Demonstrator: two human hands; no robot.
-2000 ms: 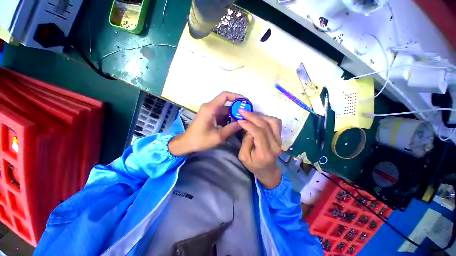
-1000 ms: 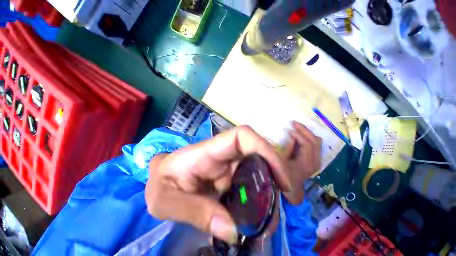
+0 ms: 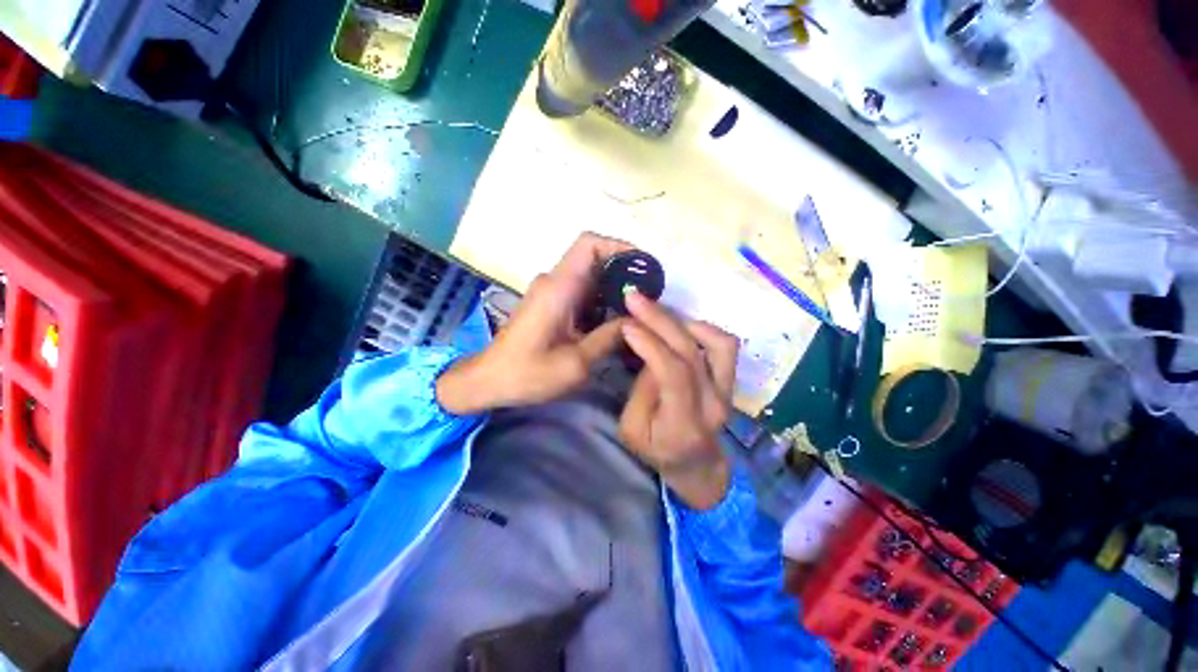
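Observation:
A small round dark watch (image 3: 635,278) with a dark glossy display and a small green lit mark is held above the front edge of the pale yellow mat (image 3: 526,197). My left hand (image 3: 532,344) grips the watch by its rim, between thumb and fingers. My right hand (image 3: 683,394) is at the lower right of the watch, with a fingertip at the display near the green mark. Its other fingers are curled, and I cannot tell whether it also grips the rim.
A grey overhead screwdriver (image 3: 578,66) hangs beside a metal-parts tray (image 3: 644,99). Purple-blue tweezers (image 3: 786,286), a tape roll (image 3: 917,406) and a dark tool (image 3: 854,335) lie right. Red foam trays stand left (image 3: 158,394) and lower right (image 3: 907,591). A green-rimmed box (image 3: 381,46) is upper left.
The watch was near the camera, tilted in my left hand, and is now lower over the mat's edge. My right hand has come to its face. The display, blue two seconds ago, is now dark with green.

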